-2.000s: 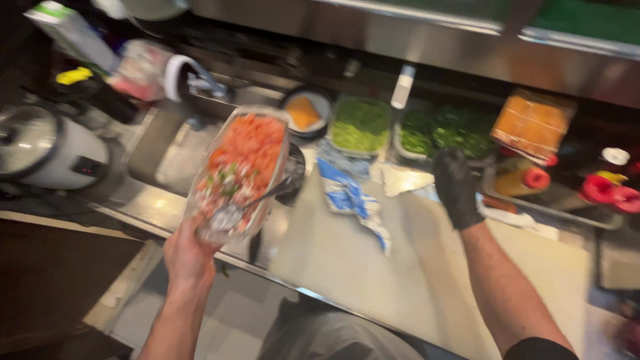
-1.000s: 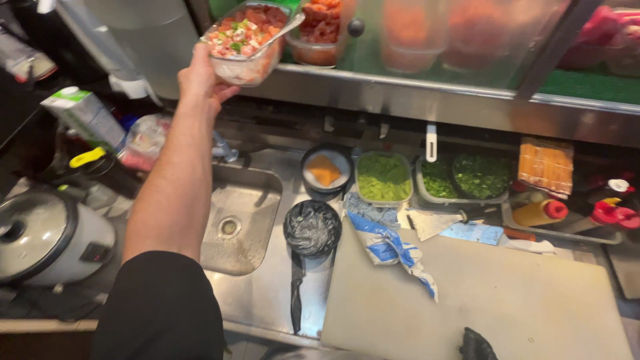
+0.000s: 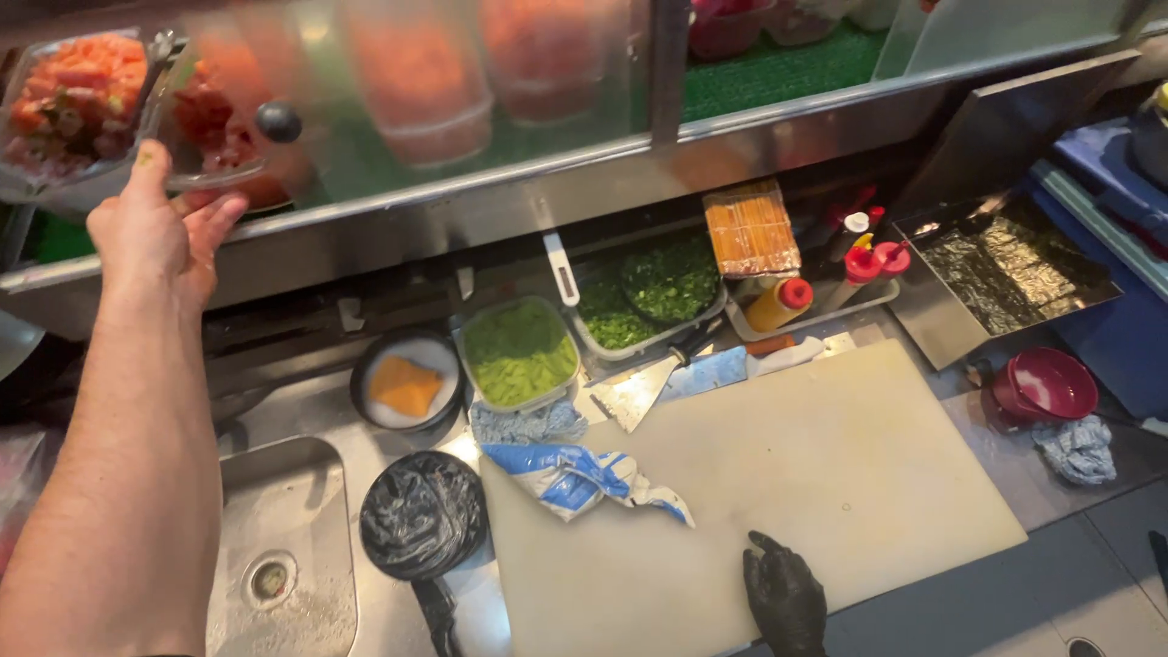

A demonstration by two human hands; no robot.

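My bare left hand (image 3: 169, 219) reaches up to the lip of the glass-fronted case. Its thumb and fingers are at the near corner of a clear container of red diced fish (image 3: 214, 123); whether they grip it is unclear. Just left, inside the case, sits a clear container of orange diced fish with greens (image 3: 78, 96), a spoon handle at its right side. My right hand (image 3: 785, 589), in a black glove, rests at the near edge of the white cutting board (image 3: 821, 447), holding nothing visible. A blue and white plastic piping bag (image 3: 584, 479) lies on the board's left part.
A metal sink (image 3: 310, 511) and a black-lined bowl (image 3: 424, 516) stand left of the board. Behind it are containers of avocado (image 3: 517, 351) and chopped greens (image 3: 616, 324), a scraper (image 3: 639, 392), a wrapped bamboo mat (image 3: 753, 228) and sauce bottles. A nori tray (image 3: 1004, 274) is at right.
The container of orange fish and greens, held in my left hand earlier, now sits in the case. My right hand has moved from the greens to the board's near edge. The view has shifted right.
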